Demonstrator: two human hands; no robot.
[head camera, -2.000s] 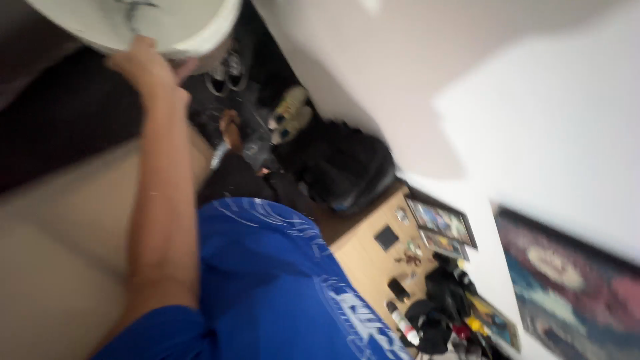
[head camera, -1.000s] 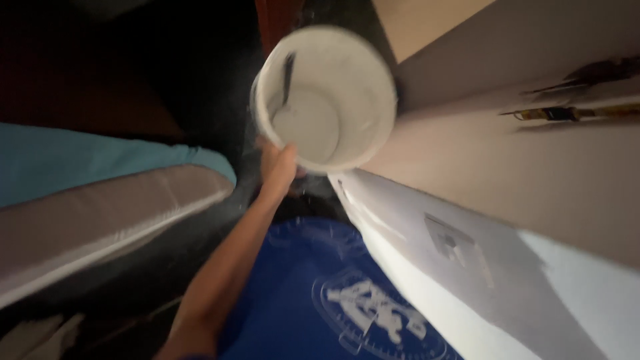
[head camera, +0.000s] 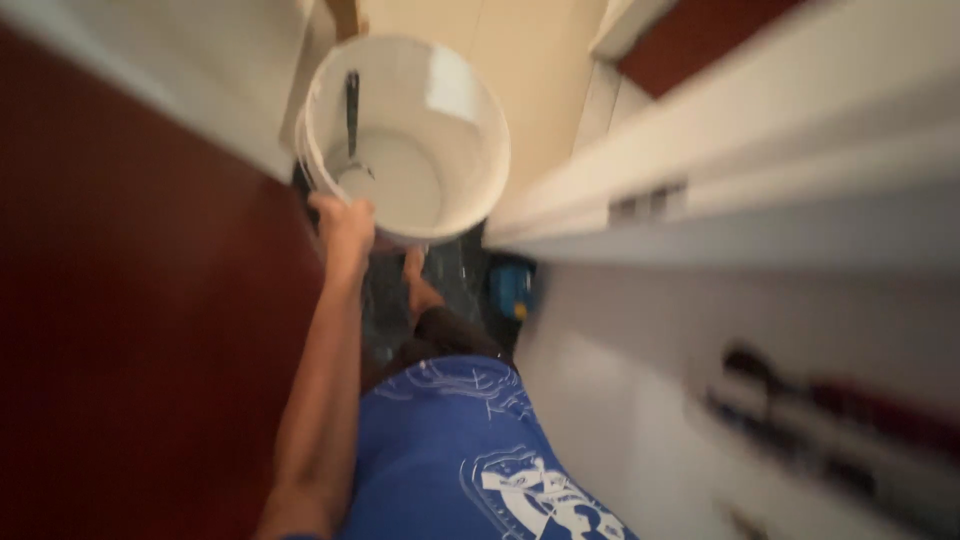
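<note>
A large white plastic bucket (head camera: 472, 187) is tilted so that its inside shows in front of me. My left hand (head camera: 346, 225) grips its near left rim. Inside, a brush or similar tool with a dark handle (head camera: 352, 112) leans against the left wall, its pale end near the bottom. A bright white patch shows on the far inner wall. My right hand does not show anywhere in the view.
A dark red door or panel (head camera: 150, 300) stands close on my left. To the right is a white door frame (head camera: 637, 172) with a metal latch plate. A blue object (head camera: 511, 289) sits on the dark floor beside the frame. Beige flooring (head camera: 532, 90) lies beyond the bucket.
The view has moved a lot, from a room with a wooden surface and shoes to a doorway. My left hand stays on the bucket's rim throughout.
</note>
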